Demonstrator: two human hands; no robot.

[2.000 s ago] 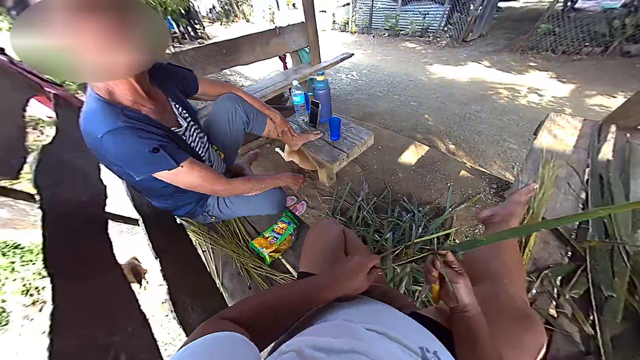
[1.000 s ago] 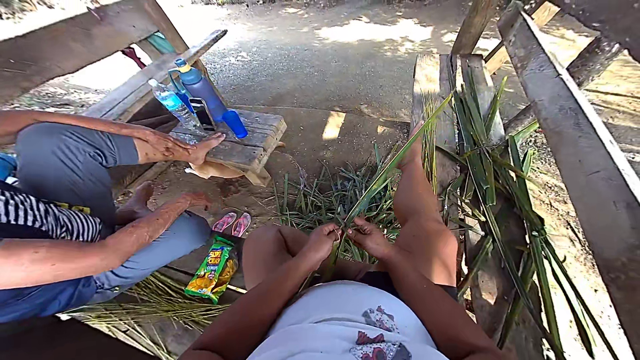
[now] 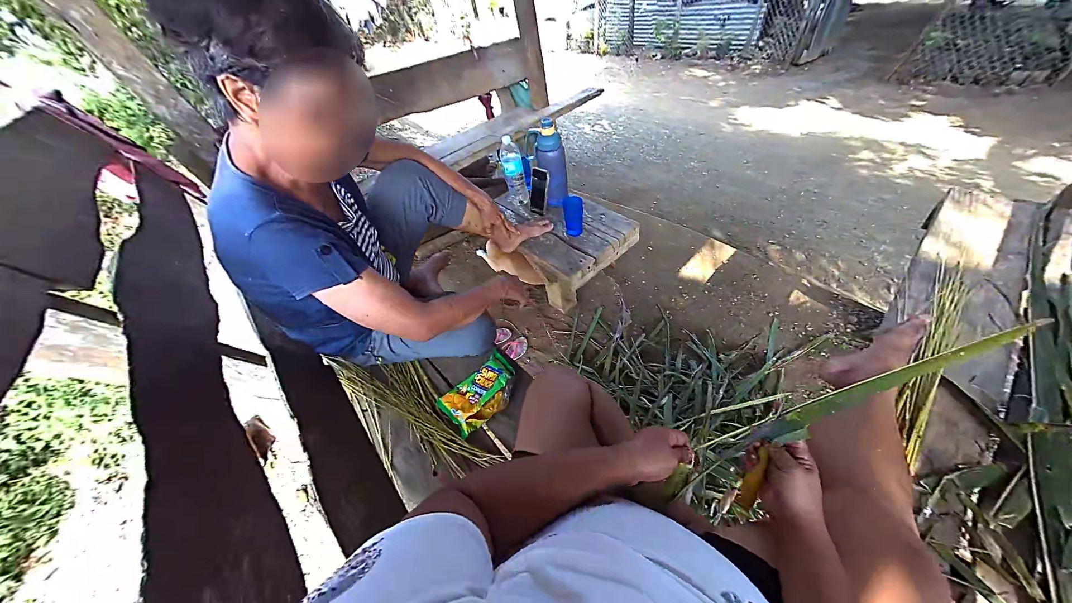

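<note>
My left hand (image 3: 657, 455) is closed on the near end of a long green leaf strip, over my lap. Just right of it, my right hand (image 3: 785, 477) grips a yellow-handled tool (image 3: 752, 476), its blade not clearly visible, against the long green leaf (image 3: 909, 381). The leaf stretches from between my hands up to the right, past my bare foot. A heap of cut green leaf strips (image 3: 670, 377) lies on the ground beyond my hands.
A person (image 3: 285, 243) sits at the left on the bench. A snack packet (image 3: 479, 392) and thin stalks (image 3: 402, 402) lie beside me. A low wooden table (image 3: 599, 239) holds a water bottle (image 3: 512, 167), blue flask (image 3: 549, 163), phone (image 3: 538, 191) and blue cup (image 3: 573, 215). More leaves (image 3: 1051, 335) are at right.
The view has swung left since one second ago. My hands were close together then; now they are apart, and the yellow-handled tool shows in my right hand.
</note>
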